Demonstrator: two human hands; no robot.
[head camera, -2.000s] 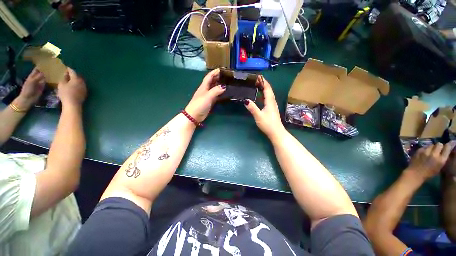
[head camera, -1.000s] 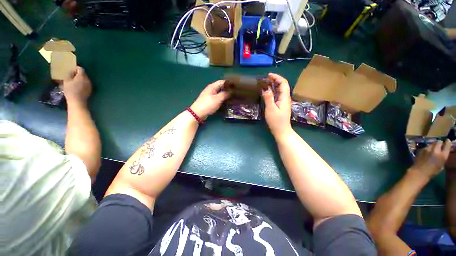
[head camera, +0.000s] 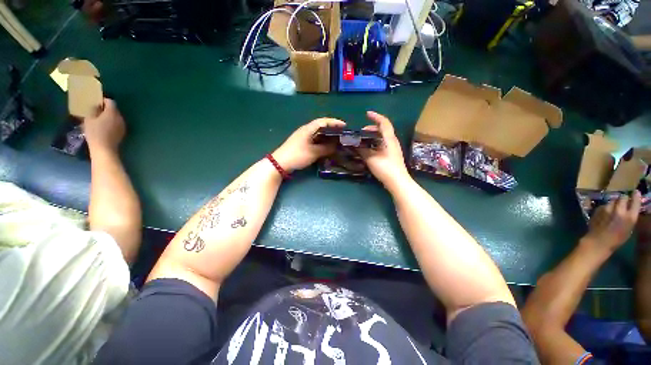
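Observation:
A small tuck-top carton (head camera: 350, 135) with a dark outside sits on the bench mat in front of me. Its dark lid edge, with a pale rounded patch at the middle, is raised and leans towards me over the carton body. Dark, shiny contents show in part below the lid; the lid and fingers hide the rest. My left hand (head camera: 305, 147) grips the lid's left end. My right hand (head camera: 385, 155) is at its right end, with one finger raised. Two open cartons (head camera: 485, 121) stand to the right, lids up, with clear poly bags of parts (head camera: 437, 158) inside.
An open brown box (head camera: 313, 70), a blue parts bin (head camera: 364, 78) with red and dark items, and white and black cables (head camera: 263, 53) are at the back. Other people's hands hold cartons at left (head camera: 106, 132) and right (head camera: 614, 222). A black case (head camera: 589, 64) is at back right.
The carton, earlier held up and tilted, was lowered to the mat. Its lid then stood open, showing bagged contents; now the lid is tipped towards me and covers most of them.

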